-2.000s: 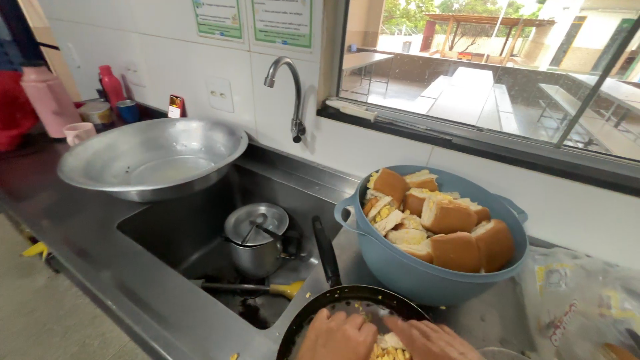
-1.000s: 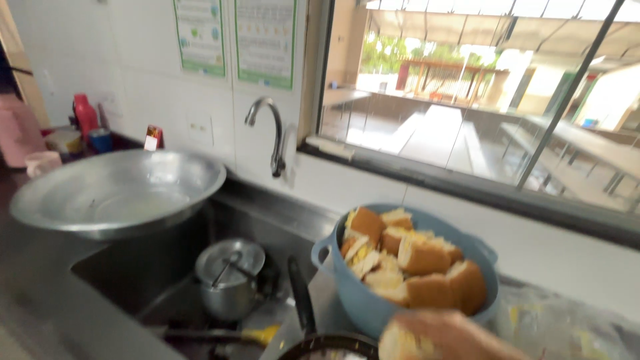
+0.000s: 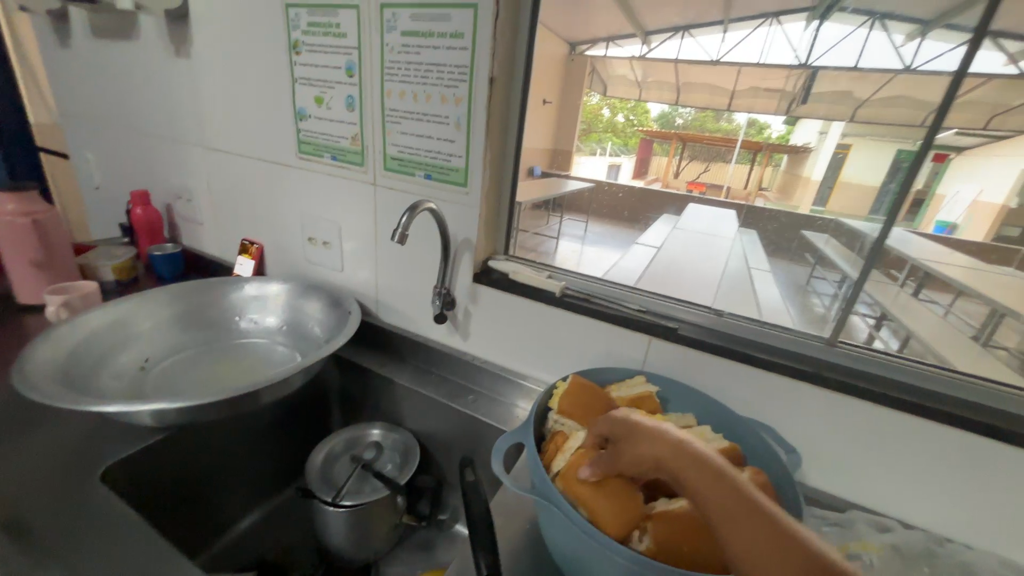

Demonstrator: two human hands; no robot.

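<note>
My right hand (image 3: pixel 628 448) reaches into a blue plastic tub (image 3: pixel 552 512) from the lower right, its fingers on a filled bread roll (image 3: pixel 600 496). Whether it still grips that roll cannot be told. More rolls with a pale yellow filling lie around it in the tub. My left hand is out of the frame. Left of the tub, the black handle (image 3: pixel 478 516) of a frying pan points upward; the pan itself is outside the view.
A wide aluminium basin (image 3: pixel 320 352) sits at the sink's (image 3: pixel 232 480) left side. Inside the sink stands a lidded pot (image 3: pixel 356 520) with utensils. The faucet (image 3: pixel 440 256) rises behind. A plastic bag (image 3: pixel 880 536) lies right of the tub, under the window ledge.
Both hands were over the frying pan two seconds earlier. A bread roll then showed in a hand by the tub, and my right hand is now inside the tub. The view has tilted upward.
</note>
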